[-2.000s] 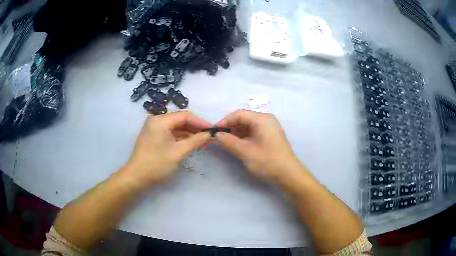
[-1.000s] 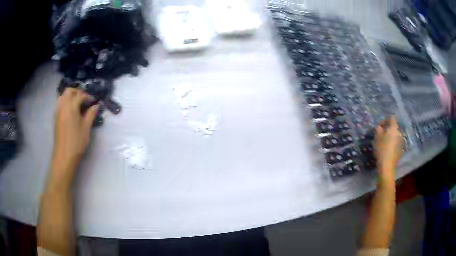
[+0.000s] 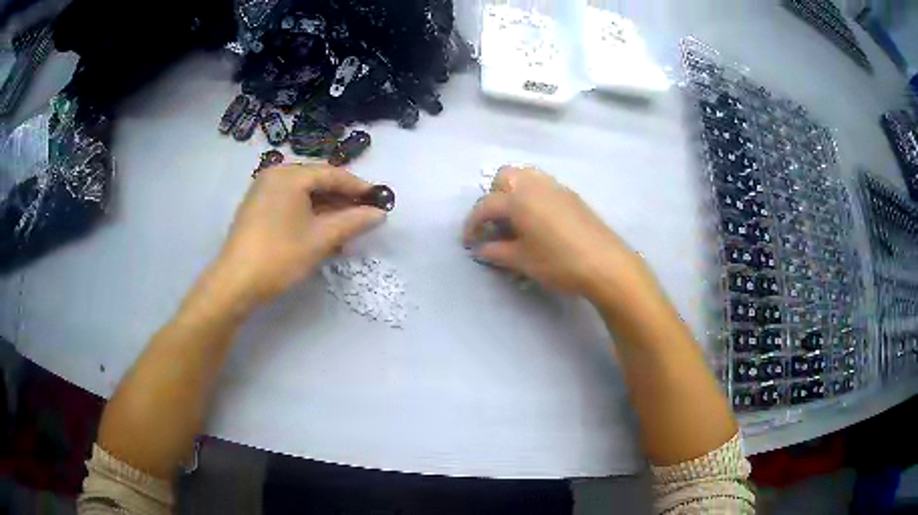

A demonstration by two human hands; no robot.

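Note:
My left hand (image 3: 292,216) is shut on a black housing (image 3: 381,197) between thumb and fingers, raised in front of the black heap. My right hand (image 3: 533,226) is over the white bits (image 3: 488,182) right of centre, fingers curled down and thumb near them; whether it grips a piece is hidden. A loose pile of tiny white pieces (image 3: 370,290) lies on the table nearer me, between the hands. The heap of black housings (image 3: 342,60) is at the far side, with a few housings (image 3: 350,148) lying apart just beyond my left hand.
A clear blister tray (image 3: 770,251) of black parts stands at right, with further trays (image 3: 895,251) beyond. Two white boxes (image 3: 525,55) (image 3: 622,52) lie past my right hand. A crinkled clear bag (image 3: 60,191) is at left, a black mass (image 3: 136,50) behind it. The curved table edge is nearest me.
My right hand has left the blister tray and come back to the white bits. My left hand has come away from the heap with a housing. The view has swung back left.

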